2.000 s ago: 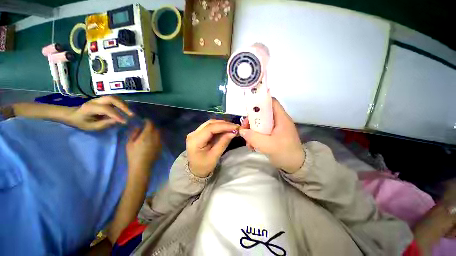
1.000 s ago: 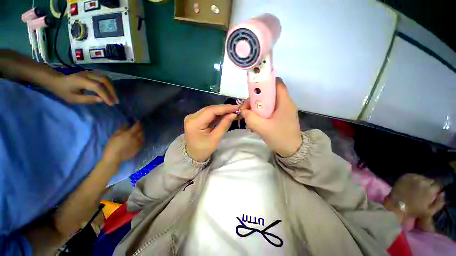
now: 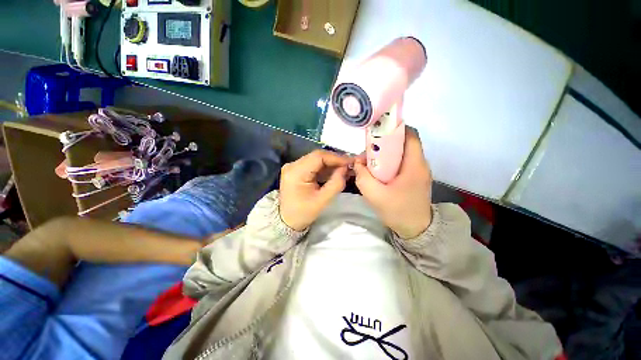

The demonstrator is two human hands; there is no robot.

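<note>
A pink hair dryer [image 3: 383, 81] is upright in front of me, its dark round grille facing the lower left and its handle pointing down. My right hand [image 3: 402, 188] is closed around the lower handle. My left hand [image 3: 314, 186] is just left of the handle, thumb and fingertips pinched together on a tiny pink piece [image 3: 351, 166] at the handle's base. The fingers partly hide that piece, and I cannot tell exactly what it is. The two hands nearly touch there.
A white work board [image 3: 478, 91] lies behind the dryer on the green bench [image 3: 281, 84]. A brown box [image 3: 320, 21] holds a few pale parts. An electrical tester [image 3: 176, 42] stands left. A large carton [image 3: 42, 169] with pink cords and a person in blue [image 3: 133, 260] are at left.
The view has shifted. The dryer's barrel now tilts to the upper right. The person in blue has leaned down and away, and the carton of cords now shows. My hands keep their hold.
</note>
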